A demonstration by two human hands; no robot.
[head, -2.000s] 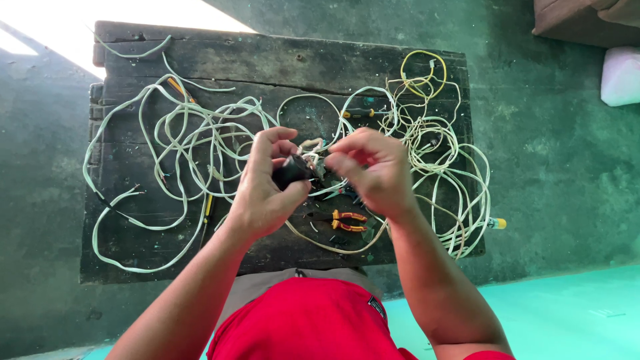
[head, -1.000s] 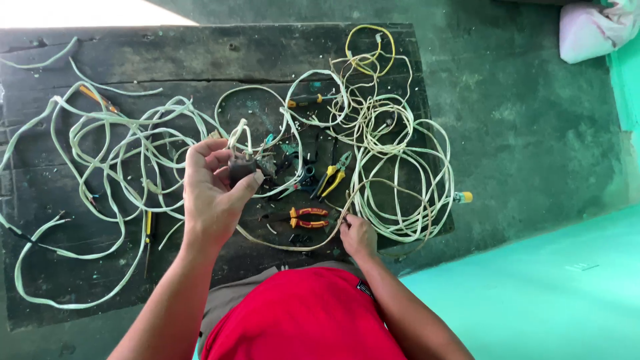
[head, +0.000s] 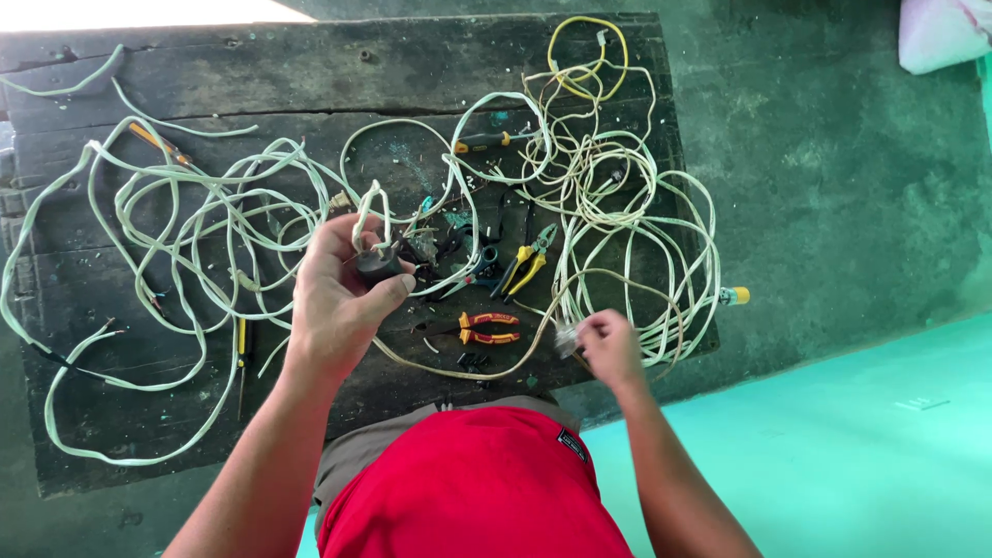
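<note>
My left hand (head: 337, 287) grips a dark round electrical fitting (head: 378, 266) with a short loop of white wire (head: 372, 209) standing up from it. Near the table's front edge, my right hand (head: 611, 345) pinches a small clear plastic piece (head: 568, 339), perhaps a bag, beside the coiled white cable (head: 647, 232). Between the hands lie red-and-yellow combination pliers (head: 490, 328), yellow-and-black pliers (head: 528, 263) and dark-handled scissors (head: 479, 270). A screwdriver with an orange-and-black handle (head: 482, 142) rests farther back.
Tangled white cable (head: 209, 209) covers the left of the dark wooden table (head: 310, 70). An orange tool (head: 159, 143) and a thin yellow-and-black screwdriver (head: 243, 349) lie there. A yellow wire loop (head: 589, 58) is at the back right; a yellow-capped item (head: 734, 295) juts past the right edge.
My right hand has left the fitting held in my left hand and moved to the table's front right, where a clear piece now shows at its fingers. The view has shifted.
</note>
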